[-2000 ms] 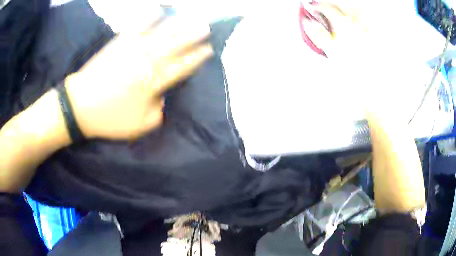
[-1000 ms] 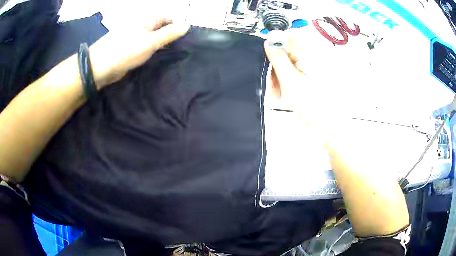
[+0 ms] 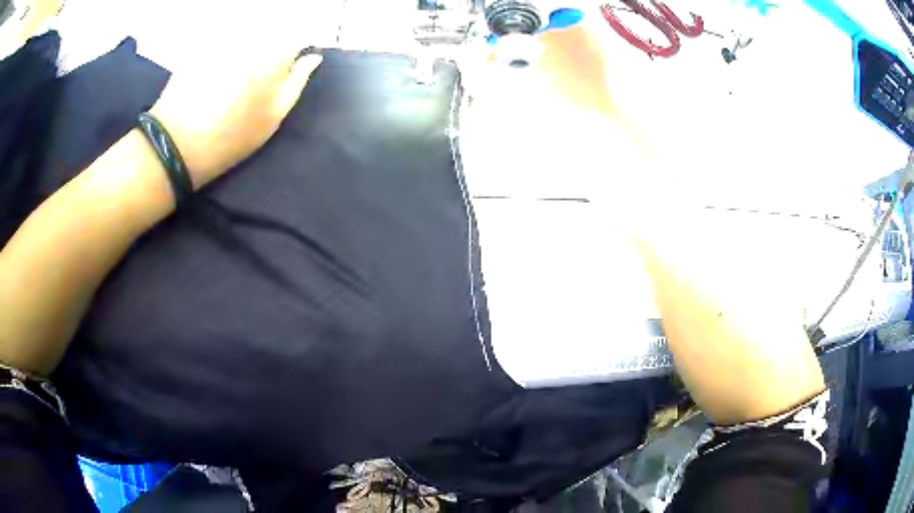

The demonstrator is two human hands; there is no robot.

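Note:
The dark garment panel (image 3: pixel 371 240) lies over the white machine bed and hangs over its front edge, with a pale line along its right edge. Its top edge is at the presser foot (image 3: pixel 441 28), with its top right corner just right of it. My left hand (image 3: pixel 246 95) holds the panel's top left corner, thumb on the edge. My right hand (image 3: pixel 576 65) is right of the foot, off the panel, beside a dark round part (image 3: pixel 514 17). It is washed out by glare, so its fingers are unclear.
Red-handled scissors (image 3: pixel 646 28) lie at the top right. More dark cloth (image 3: pixel 95 95) is at the upper left. A blue crate (image 3: pixel 125 483) is below left, and pale scraps (image 3: pixel 641 471) are at the lower right. A thin cable (image 3: pixel 864 261) hangs at the right.
The panel's top and right edges have shifted left in the picture, and its corner now lies by the foot. My right hand has come off the corner. The scissors show slightly higher and further left.

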